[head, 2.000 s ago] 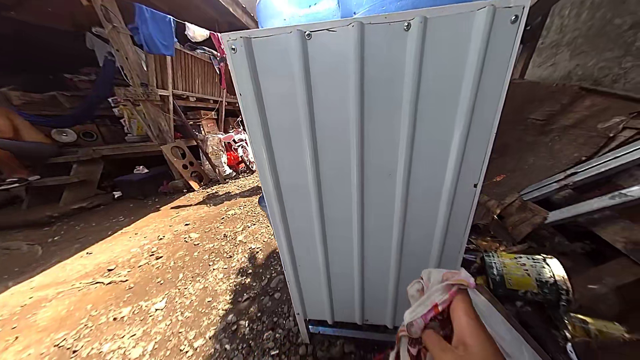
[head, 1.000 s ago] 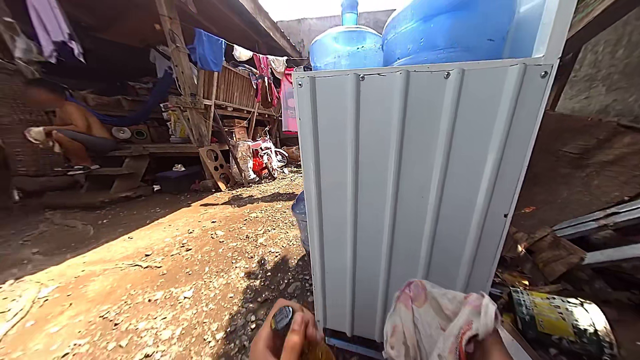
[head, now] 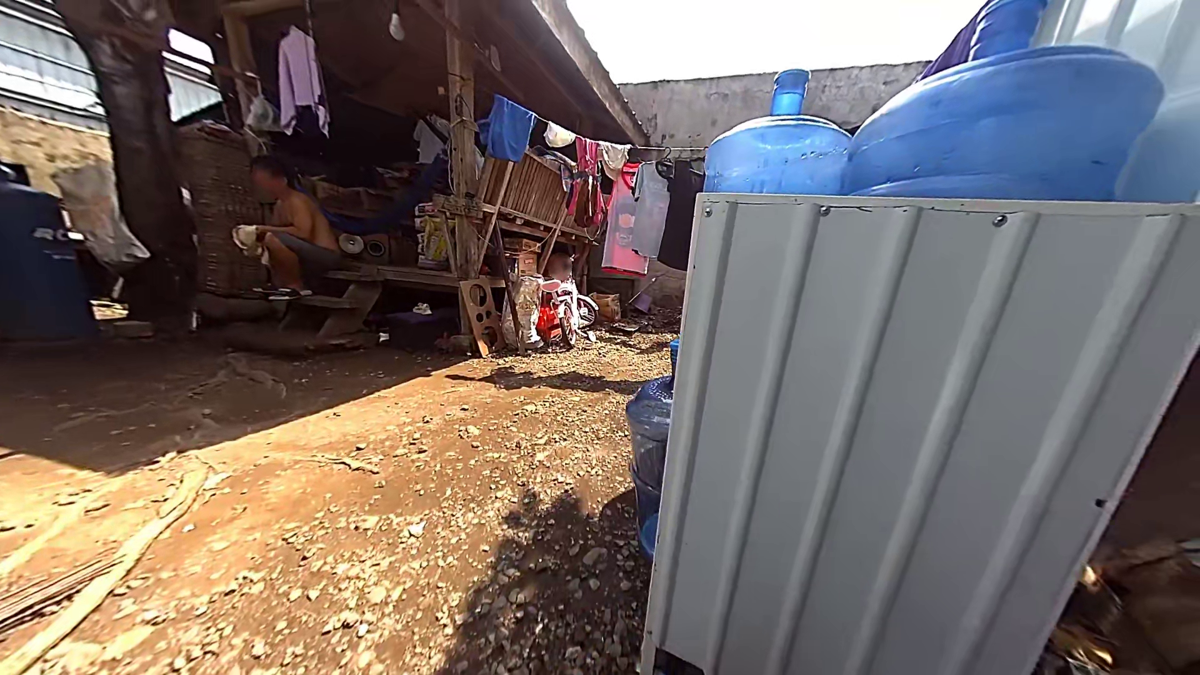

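Neither of my hands shows in the head view now, so what they hold or touch is hidden. A grey ribbed metal panel (head: 900,403) with screws along its top edge fills the right side. Above that edge, blue water jugs (head: 778,155) (head: 1003,127) stand side by side, one of them cut off less by the panel's corner. Low at the panel's left side, another blue water jug (head: 652,427) is partly hidden behind it.
Stony ground (head: 375,553) stretches to the left, with a tree root (head: 122,581) across it. A person (head: 300,225) sits on a wooden platform. Laundry (head: 623,216) hangs from a line, near a small bicycle (head: 567,314). A dark blue drum (head: 42,262) stands far left.
Both hands have left the view, along with the patterned cloth in the right and the bottle-like thing in the left. The view has swung left.
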